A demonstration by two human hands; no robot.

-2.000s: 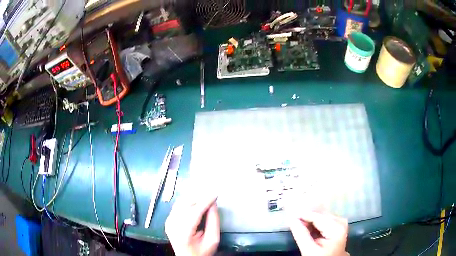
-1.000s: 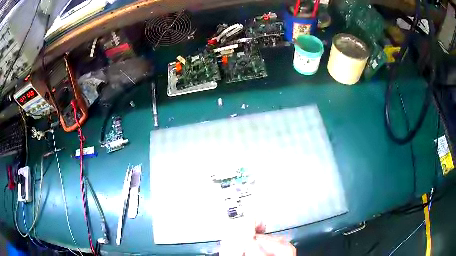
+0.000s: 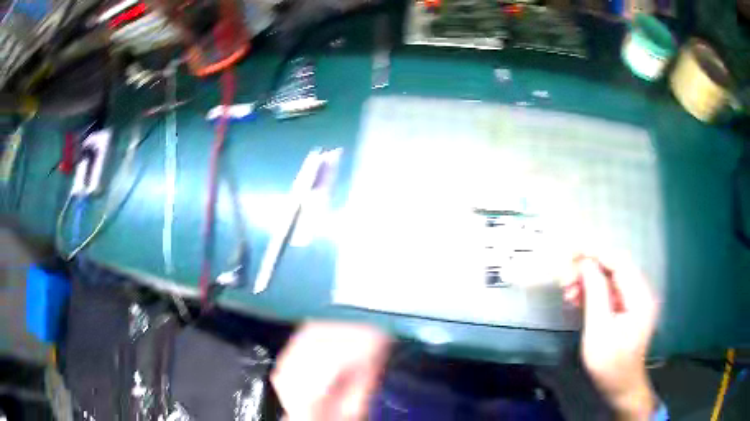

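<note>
The small circuit board (image 3: pixel 506 247) lies on the pale translucent mat (image 3: pixel 428 164), washed out by glare. My right hand (image 3: pixel 613 316) is at the board's right side, fingertips close to its edge with fingers curled; glare hides whether they touch or grip it. My left hand (image 3: pixel 331 370) is blurred, in front of the bench edge at the bottom, away from the board; I cannot make out its fingers or anything in it.
Tweezers (image 3: pixel 286 234) and a flat strip (image 3: pixel 317 201) lie left of the mat. A second small board (image 3: pixel 296 94), red cable (image 3: pixel 215 173) and white box (image 3: pixel 90 164) are further left. Larger boards (image 3: pixel 460 25), a green-white jar (image 3: pixel 648 49) and brown round container (image 3: pixel 701 82) stand behind.
The view has swung left and down. My left hand, out of view one second ago, is back at the bottom. My right hand has moved from below the board to its right side.
</note>
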